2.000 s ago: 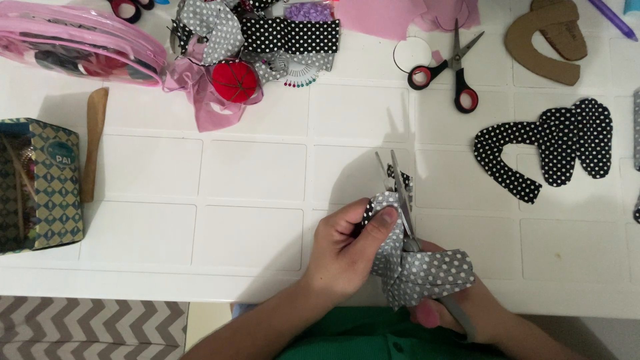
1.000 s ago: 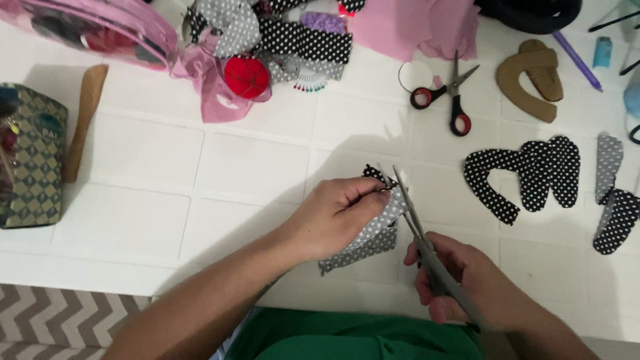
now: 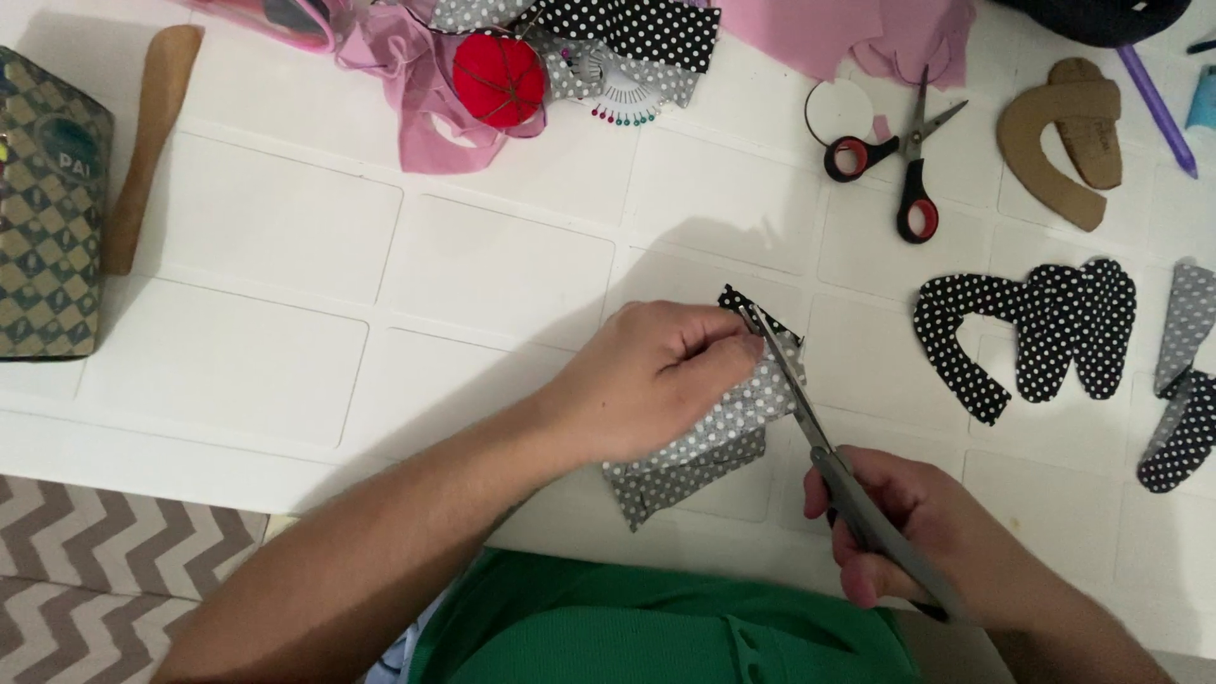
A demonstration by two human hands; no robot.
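My left hand [image 3: 665, 380] pinches polka-dot fabric [image 3: 703, 456], grey with white dots, over the white table. A black edge with white dots shows beyond its fingertips. My right hand [image 3: 902, 532] grips grey-handled fabric scissors [image 3: 845, 484], whose blades point up and left and lie over the fabric's right part beside the left fingertips. How far the blades are apart is hard to tell. To the right of the fabric lie black polka-dot cut pieces [image 3: 1045, 328], one curved and others oblong.
Small black-and-red scissors [image 3: 912, 147] lie with blades apart near cardboard templates [image 3: 1054, 133] and a purple pen [image 3: 1159, 114]. A red pincushion [image 3: 499, 81] and a pin wheel [image 3: 625, 95] sit among scraps. A patterned box [image 3: 52, 209] and wooden tool [image 3: 152, 142] stand left.
The scissors in my right hand have swung down and right from the fabric's middle, then back over its edge. The grey fabric now hangs below my left hand instead of to its right.
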